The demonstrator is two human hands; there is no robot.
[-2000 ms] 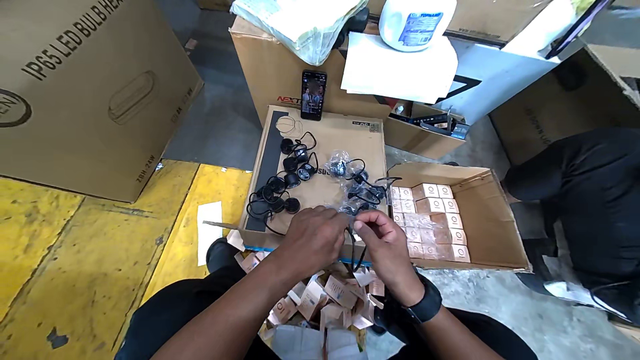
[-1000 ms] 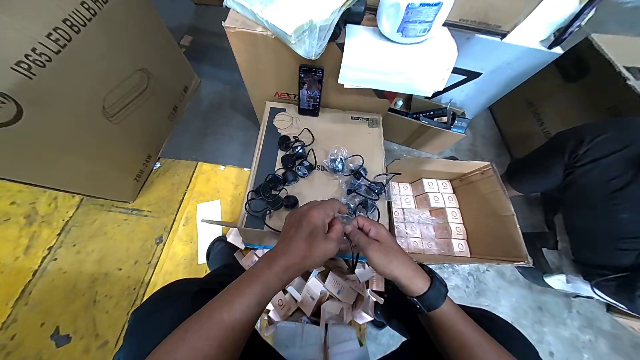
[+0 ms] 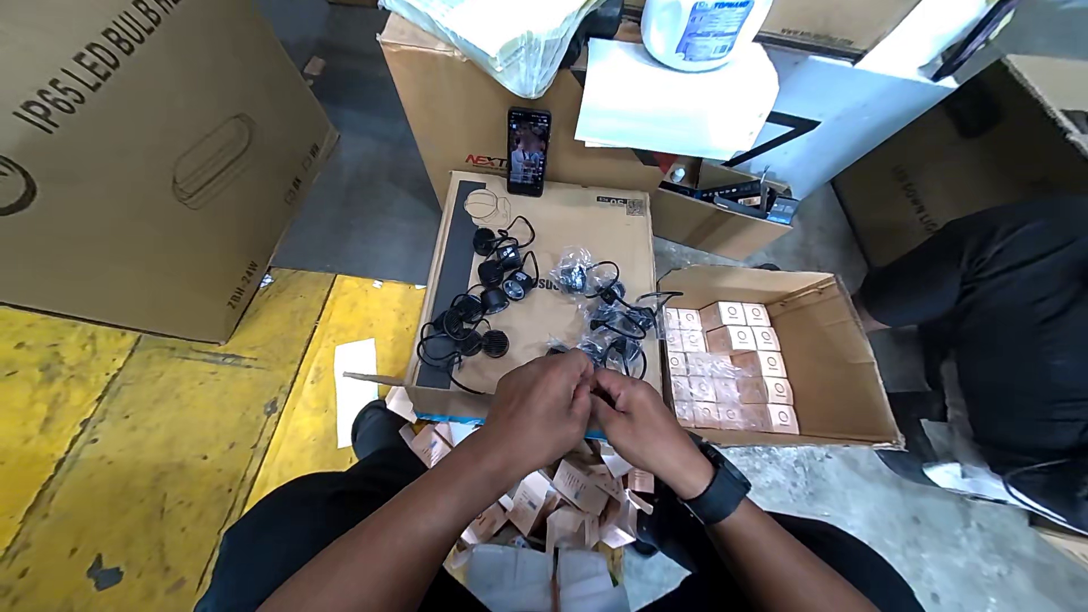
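Observation:
My left hand (image 3: 548, 404) and my right hand (image 3: 642, 425) meet at the front edge of a flat cardboard box (image 3: 552, 327), fingertips pinched together. The small corded item between them is almost fully hidden by the fingers. Just beyond my hands, several black corded fixtures in clear plastic bags (image 3: 625, 319) lie on the box's right half. Unbagged black round fixtures with cables (image 3: 493, 297) are heaped on its left half. To the right, an open carton (image 3: 829, 365) holds rows of small boxes (image 3: 735, 340). Small opened boxes (image 3: 582, 486) are piled below my hands, between my legs.
A phone (image 3: 528, 153) leans against a larger carton behind the flat box. White paper (image 3: 680, 102) and a white jug (image 3: 705, 30) stand above. A small box of parts (image 3: 722, 208) is behind the open carton. A big carton (image 3: 161, 170) stands left; another person's leg (image 3: 1003, 323) is at right.
The black cable seen hanging from my hands two seconds ago no longer shows. Clear plastic showed between my fingers one second ago; now my hands are closed together over it.

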